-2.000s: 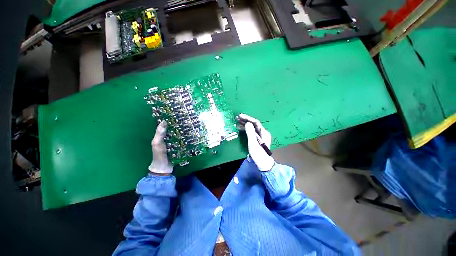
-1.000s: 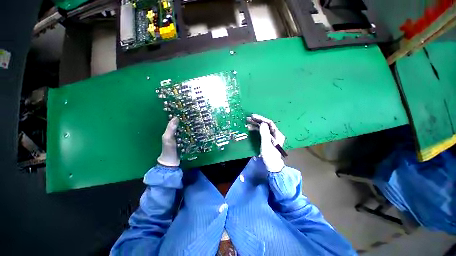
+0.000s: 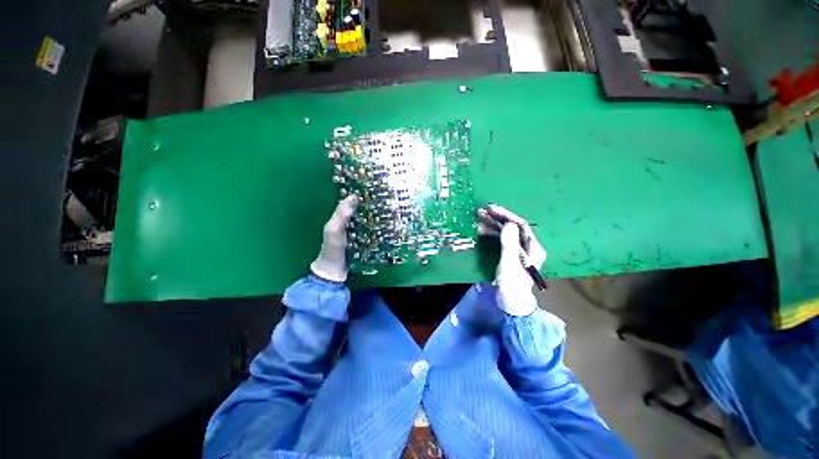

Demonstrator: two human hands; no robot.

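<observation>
A square green circuit board [image 3: 404,193] is held over the green mat [image 3: 224,197], its solder side with rows of silver joints facing me. A bright glare lies on its upper middle. My left hand [image 3: 338,240], in a white glove, grips the board's left edge. My right hand [image 3: 515,255], also gloved, is at the board's right edge, with a short black pen-like tool [image 3: 536,277] in it. The fingertips on the undersides are hidden.
Beyond the mat, a black pallet [image 3: 395,76] bears another board [image 3: 314,36] with yellow parts. A second black pallet [image 3: 620,76] overlaps the mat at the upper right. A dark machine housing [image 3: 54,116] is at the left. A blue-clad person's sleeve or clothing [image 3: 763,376] shows at lower right.
The whole view has shifted, so the scene sits further right. The glare has moved across the board as its tilt changed. Both hands keep their places at its edges.
</observation>
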